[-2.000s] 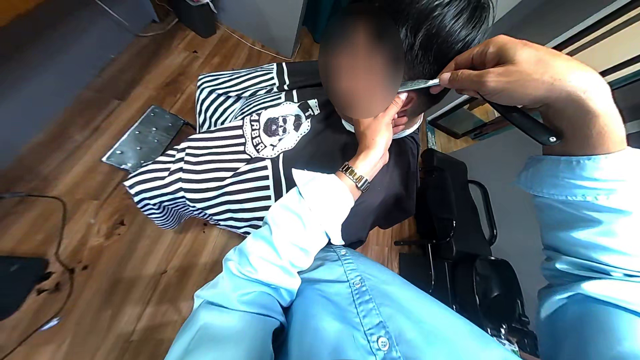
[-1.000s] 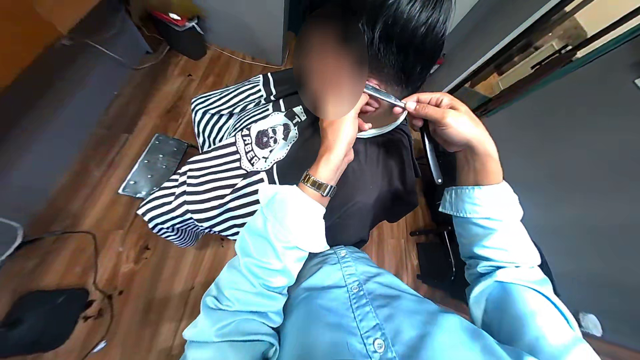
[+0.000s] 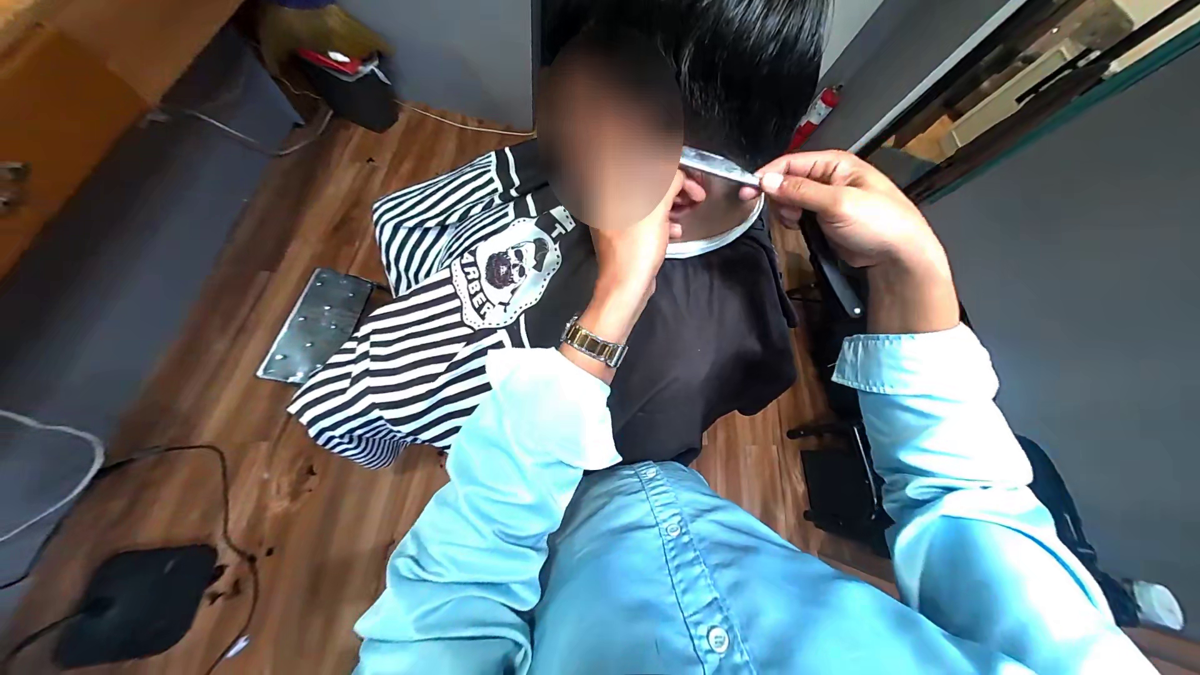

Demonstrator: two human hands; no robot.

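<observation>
A person with dark hair (image 3: 759, 66) sits wearing a black-and-white striped barber's cape (image 3: 412, 347) with a white neck band (image 3: 717, 242). My right hand (image 3: 858, 206) is closed on a straight razor (image 3: 720, 167); its metal blade lies against the side of the person's head near the ear, and the black handle hangs below my fingers. My left hand (image 3: 647, 230), with a metal-band watch (image 3: 594, 347) at the wrist, rests against the side of the person's face and neck, just left of the blade. Its fingertips are partly hidden.
A metal footrest (image 3: 319, 323) stands on the wood floor left of the cape. Cables and a black flat base (image 3: 139, 600) lie at the lower left. A black bin (image 3: 352, 89) stands at the upper left, a red fire extinguisher (image 3: 816, 114) behind the person. Black chair parts (image 3: 844, 487) are at right.
My right hand has come down and closer to the person's head, its wrist less bent, with the razor still in it. My left hand stays at the face. The view has shifted.
</observation>
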